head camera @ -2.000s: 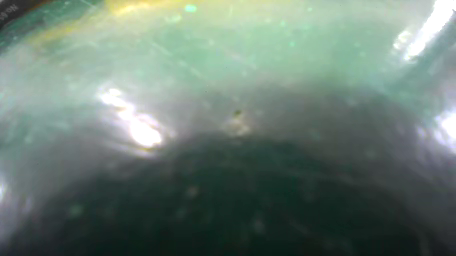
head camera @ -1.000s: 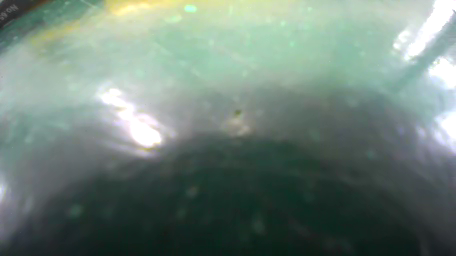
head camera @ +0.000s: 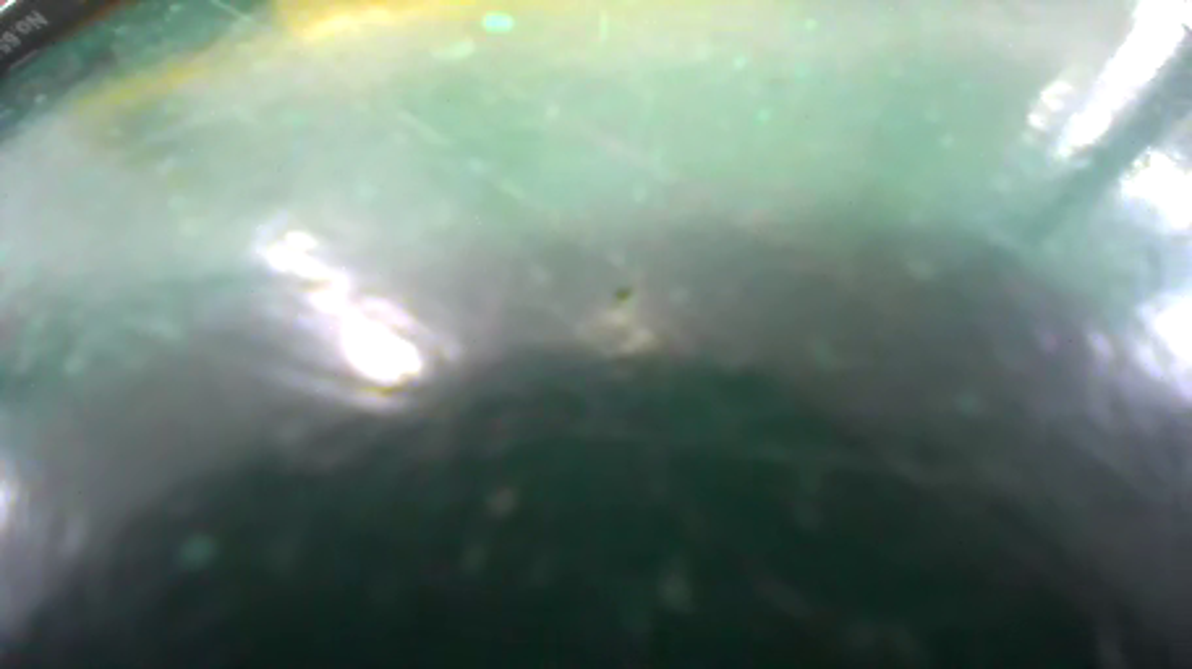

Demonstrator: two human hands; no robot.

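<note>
A blurred green glossy surface [head camera: 732,144] fills nearly the whole head view, very close to the camera. It looks like the bench top. Its upper part is pale green, its lower part dark. A small dark speck [head camera: 622,294] with a pale patch below it shows near the middle. My left hand and my right hand are not in view. No unit, tray or sheet can be made out.
A dark strip with small pale lettering [head camera: 24,33] is cut off by the top left corner. A blurred yellow band [head camera: 353,20] runs along the top left. Bright white reflections show left of the middle and at the right edge.
Since the first frame, another bright reflection has appeared near the upper right edge, and the lettering at the top left has shifted slightly. Otherwise the view is nearly the same.
</note>
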